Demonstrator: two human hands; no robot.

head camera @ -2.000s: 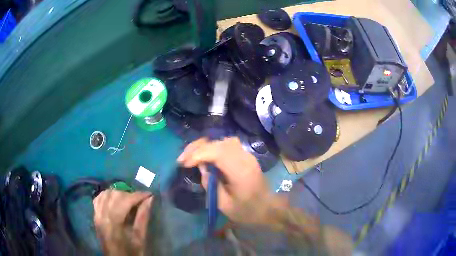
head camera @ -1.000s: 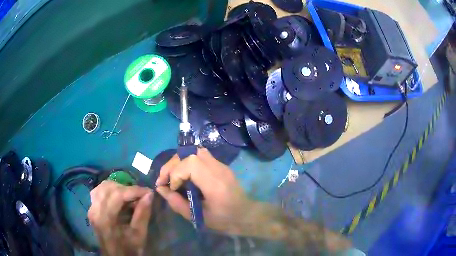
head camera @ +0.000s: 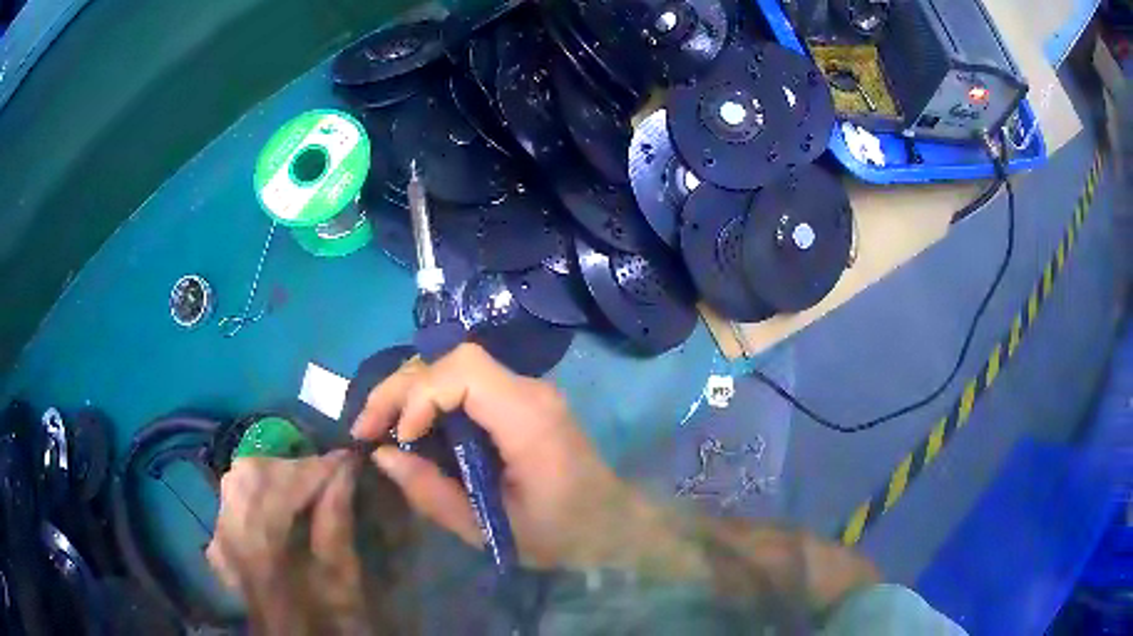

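My right hand (head camera: 497, 435) holds the dark blue soldering iron (head camera: 470, 472), its silver tip pointing up and away over the black discs. The thumb and finger of my right hand meet the fingertips of my left hand (head camera: 280, 528) in front of a black speaker plate (head camera: 379, 373). What is pinched between them is too small to tell. My left hand is closed at the edge of a headphone cup with a green circuit board (head camera: 267, 439). The black headband loop (head camera: 134, 497) curves left of it. A white square (head camera: 324, 390) lies beside the cup.
A large pile of black speaker plates (head camera: 752, 112) lies beyond my hands. A green solder spool (head camera: 313, 168) and a small round metal-rimmed part (head camera: 191, 301) lie left. The soldering station (head camera: 957, 87) sits in a blue tray (head camera: 919, 168) on cardboard (head camera: 888, 230). More black parts (head camera: 56, 497) lie far left.
The iron was blurred over the pile and now stands steady, tip up, in my right hand. My right hand has moved left to meet my left fingertips. The view has shifted slightly.
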